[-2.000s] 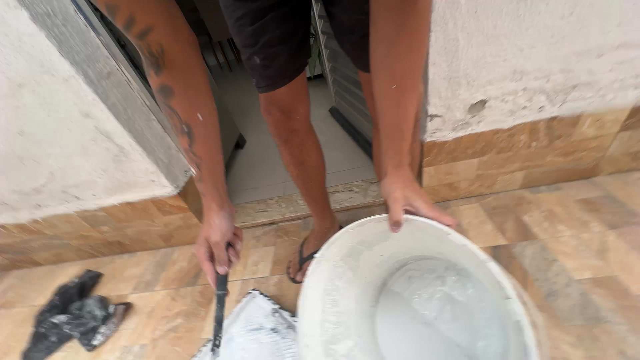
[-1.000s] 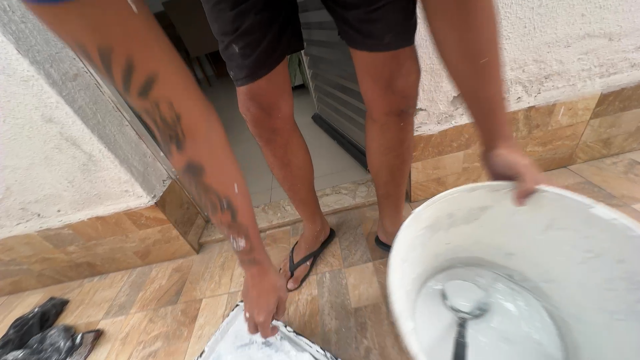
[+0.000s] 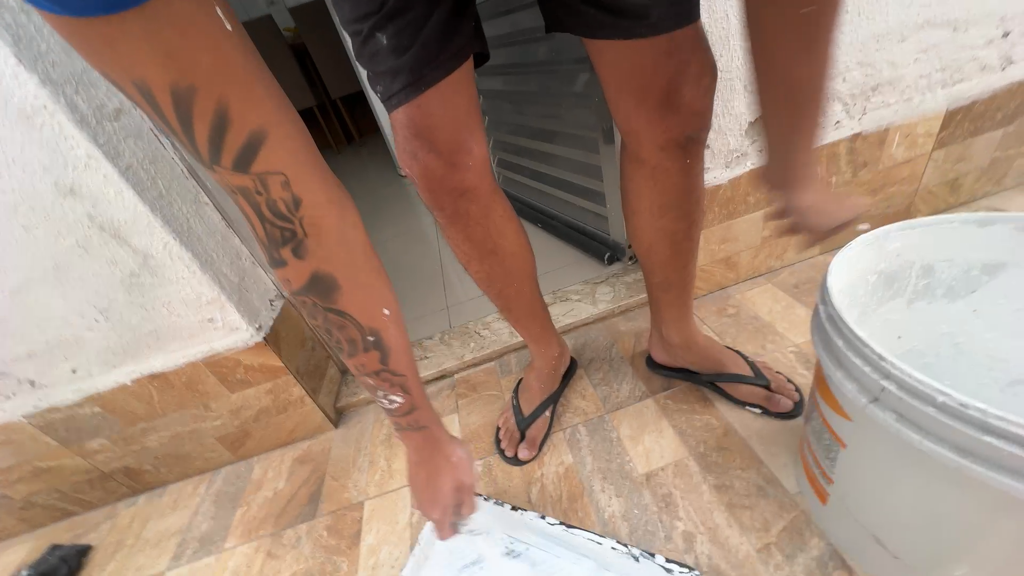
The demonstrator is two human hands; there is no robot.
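Observation:
My right hand (image 3: 444, 488), on the tattooed arm at left, pinches the corner of a paint-covered tray (image 3: 532, 536) at bottom centre. The tray has a dark edge flecked with white; its lower part is cut off by the frame. At right stands a large white plastic bucket (image 3: 908, 408), smeared with white paint inside. My left hand (image 3: 820, 212), blurred by motion, is near the bucket's upper left rim, fingers apart and holding nothing. How much paint the bucket holds is hidden.
Two feet in black flip-flops (image 3: 538, 412) stand on the tiled floor (image 3: 616, 448), beyond the tray. Behind them are a stone doorsill (image 3: 512, 328) and a slatted metal door (image 3: 552, 120). A black crumpled item (image 3: 56, 560) lies at the lower left.
My left hand has let go of the bucket's rim. Two seconds ago my right hand held a dark handle; one second ago it was at the tray, with a ladle-like tool in the bucket.

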